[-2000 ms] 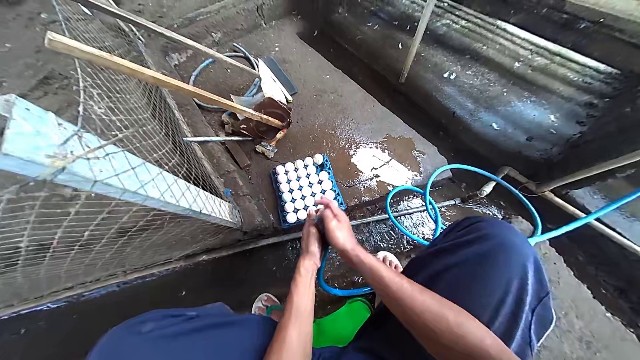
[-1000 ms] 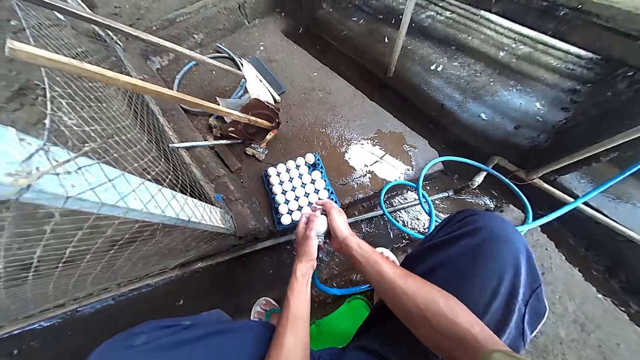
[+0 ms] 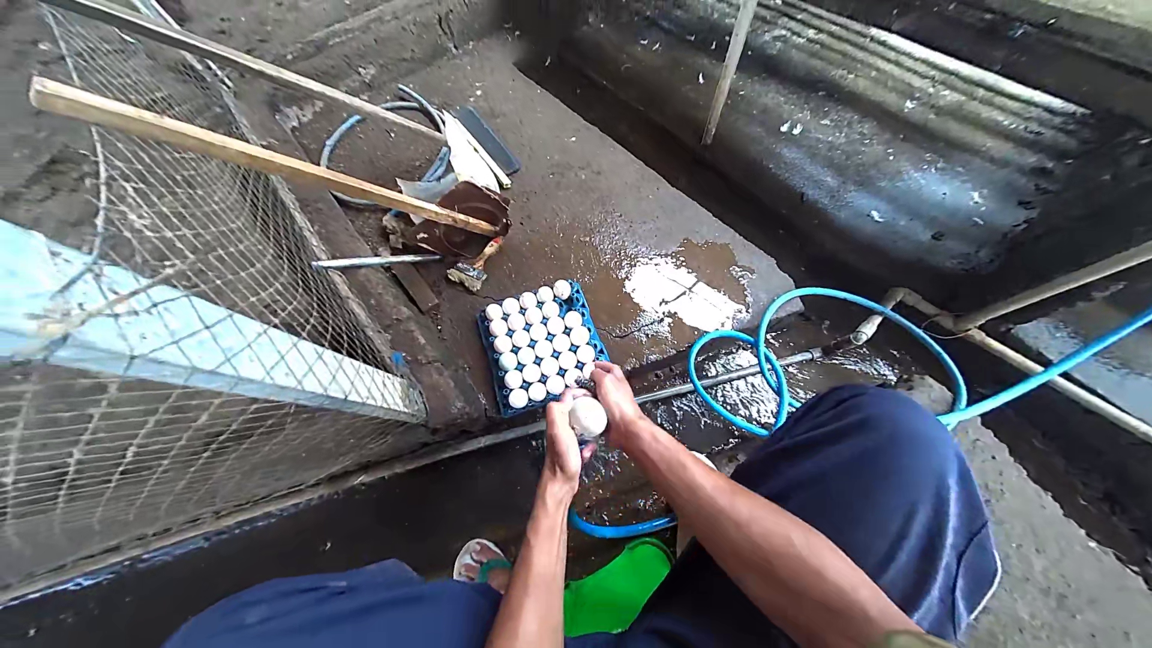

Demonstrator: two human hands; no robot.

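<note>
A white egg (image 3: 589, 417) shows between my two hands, just in front of the near right corner of the tray. My left hand (image 3: 562, 439) is closed around its left side, and my right hand (image 3: 616, 402) touches it from the right. Beyond them, a blue plastic egg tray (image 3: 498, 376) lies on the wet ground with rows of white eggs in it. A gap without an egg shows at its far right part. Something dark shows under the egg between my hands; I cannot tell what it is.
A blue hose (image 3: 765, 360) loops at the right beside a metal pipe (image 3: 693, 387). A green plastic container (image 3: 616, 589) sits between my feet. Wire netting (image 3: 225, 207) and a light-blue post (image 3: 207, 333) stand left. A wooden pole (image 3: 261, 160) leads to a brown blade near a brush (image 3: 470, 273).
My hands, close together two seconds ago, have parted a little, and the egg between them shows more fully. The tray of eggs has stayed in place.
</note>
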